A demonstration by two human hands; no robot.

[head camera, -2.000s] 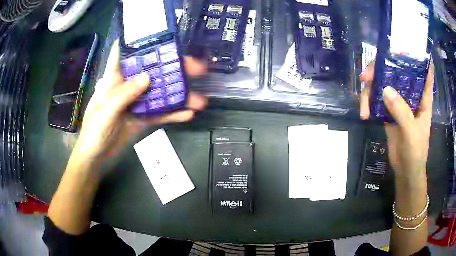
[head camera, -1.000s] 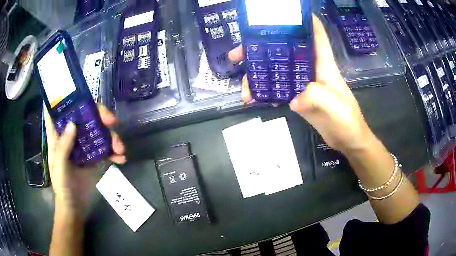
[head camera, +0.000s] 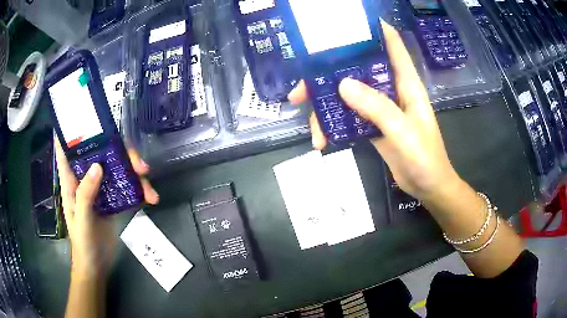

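Note:
My left hand [head camera: 89,211] holds a dark blue keypad phone [head camera: 93,133] with its screen lit, thumb on the upper keys. My right hand [head camera: 398,124] holds a second keypad phone [head camera: 332,43] with a lit white screen, thumb on the keys just below the screen; its top is cut off by the frame edge. Flat black batteries [head camera: 225,233] lie on the green bench top. White paper slips [head camera: 326,199] lie overlapping between the batteries and my right hand. Another white slip [head camera: 155,249] lies below my left hand.
A clear blister tray [head camera: 214,133] at the back holds phone backs with open battery bays [head camera: 166,74] and a keypad phone [head camera: 440,38]. Trays of phones [head camera: 541,112] stand at the right. A smartphone [head camera: 45,192] and round white object [head camera: 27,93] are left. A red stool [head camera: 541,217] is beyond the bench.
The view has swung right since the earliest frame. My right thumb has moved from the phone's lower right edge onto its upper keys. Both phones are still held.

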